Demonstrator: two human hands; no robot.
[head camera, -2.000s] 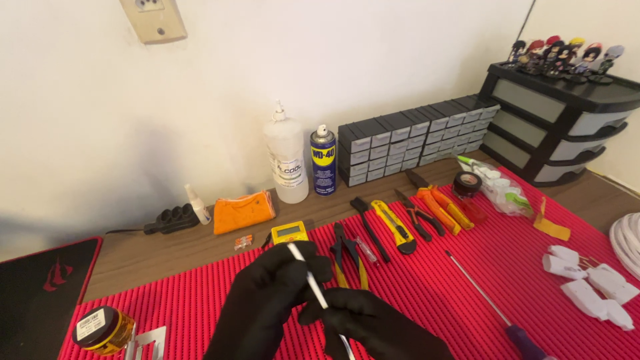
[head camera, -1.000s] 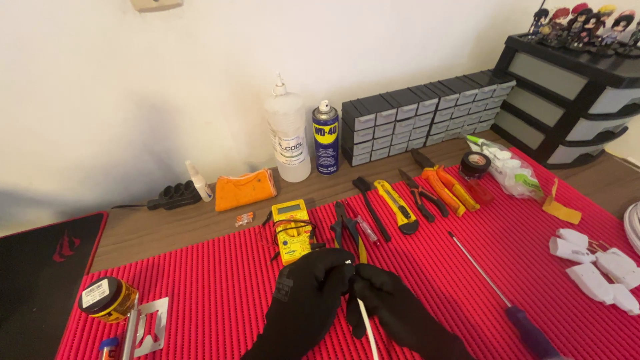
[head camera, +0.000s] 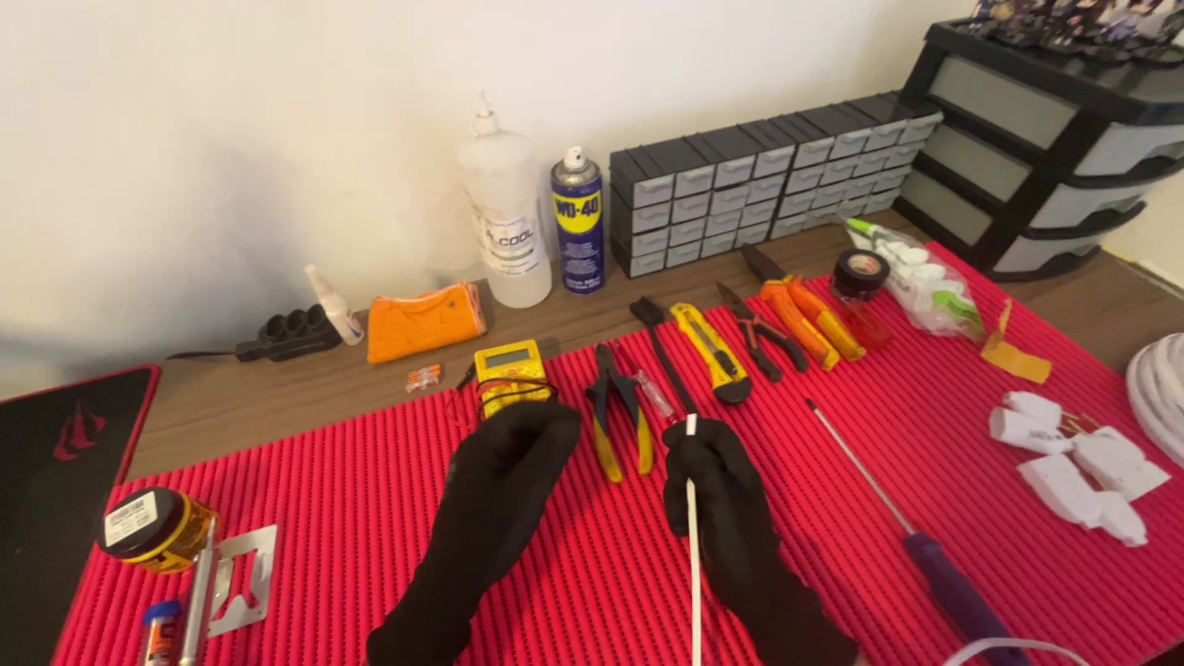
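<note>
My right hand (head camera: 717, 476), in a black glove, grips a white cable (head camera: 695, 564) near its upper end; the cable hangs down past the bottom edge of the view. My left hand (head camera: 513, 472), also gloved in black, is raised over the red ribbed mat (head camera: 351, 518) with its fingertips bunched together; whether something small is between them cannot be seen. Just beyond it lies a yellow multimeter (head camera: 511, 370) with dark leads. Cutting pliers with yellow and black handles (head camera: 620, 416) rest between my hands, beside a clear-handled screwdriver (head camera: 655, 396).
Behind stand an alcohol bottle (head camera: 513, 222), a WD-40 can (head camera: 580, 231) and small drawer cabinets (head camera: 731, 199). A utility knife (head camera: 710, 353), orange-handled pliers (head camera: 809, 319) and a long screwdriver (head camera: 943, 573) lie rightward, near white plastic connectors (head camera: 1064, 472). A jar (head camera: 157, 527) sits left.
My hands were together on the white cable; now they are apart. The left has let go of the cable and moved left, while the right still holds it.
</note>
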